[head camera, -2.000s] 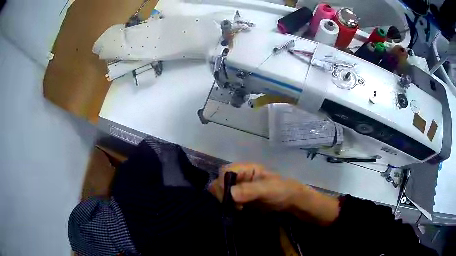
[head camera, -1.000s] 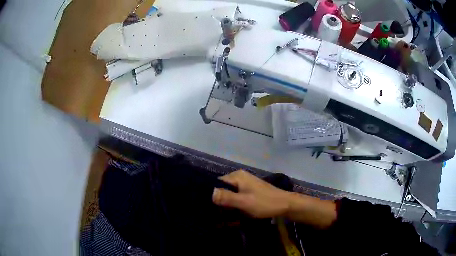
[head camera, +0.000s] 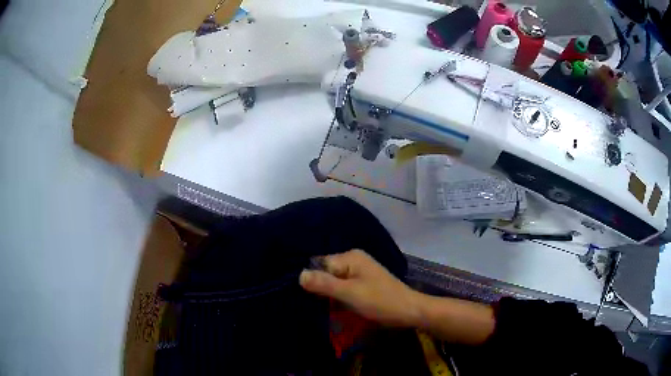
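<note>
The dark denim-like garment (head camera: 250, 257) lies over my lap and the table's front edge, with a raised seam line running across it. My right hand (head camera: 360, 283) pinches a fold of it between thumb and fingers, near the middle. My left hand is not visible; whether the cloth hides it I cannot tell. A yellow tape measure (head camera: 434, 356) hangs below my right wrist. A small red patch (head camera: 346, 328) shows beneath my right hand; what it is I cannot tell.
A white sewing machine (head camera: 471, 121) stands on the white table (head camera: 257, 165), with a plastic-wrapped packet (head camera: 471, 192) beside it. Cream paper patterns (head camera: 257, 51) lie at the back left. Thread cones (head camera: 502, 45) stand behind the machine. A cardboard box (head camera: 121, 95) is at left.
The garment has been shifted and spread, and part now rises over the table's front edge. The striped cloth at lower left is mostly out of sight. The red patch has appeared.
</note>
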